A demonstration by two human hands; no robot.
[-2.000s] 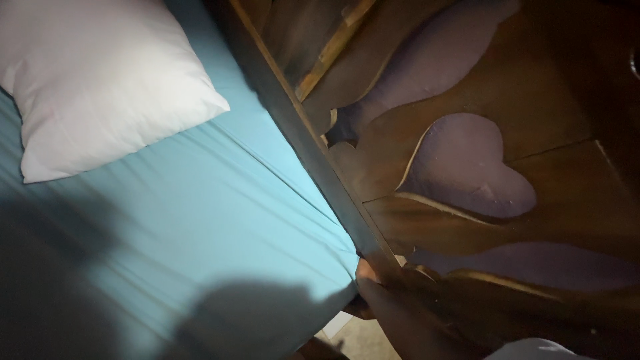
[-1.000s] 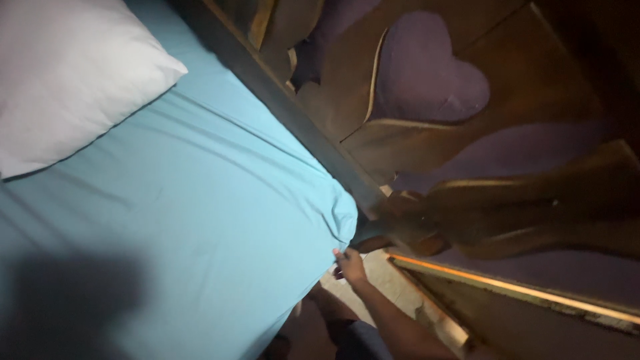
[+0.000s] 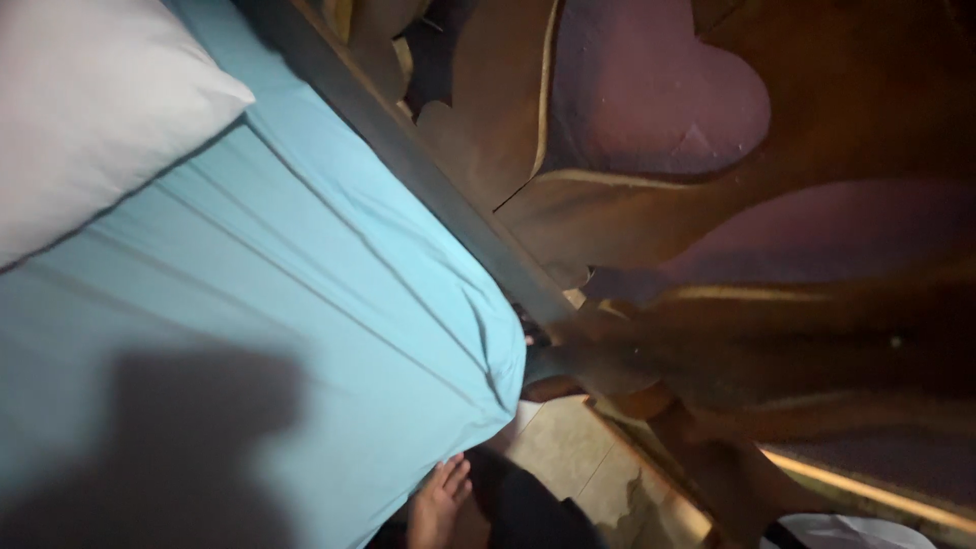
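Observation:
A light-blue fitted sheet (image 3: pixel 343 305) covers the mattress, with creases running to its rounded corner by the carved wooden headboard (image 3: pixel 473 221). My left hand (image 3: pixel 444 488) is at the mattress's lower edge, fingers spread against the side of the sheet and holding nothing visible. From the lower right my right forearm reaches to the corner. There my right hand (image 3: pixel 560 389) is dim and partly hidden, close below the sheet's corner; its grip cannot be made out. A white pillow (image 3: pixel 99 114) lies on the sheet at the upper left.
Purple heart and leaf shapes decorate the dark wood (image 3: pixel 656 91) at the right. Pale floor tiles (image 3: pixel 572 450) show below the mattress corner. Dark clothing (image 3: pixel 534 503) is beside my left hand, and a white item (image 3: pixel 846 530) is at the bottom right.
My right hand has moved from the mattress's lower edge to the headboard side of the corner. My left hand has come into clear view at the lower edge.

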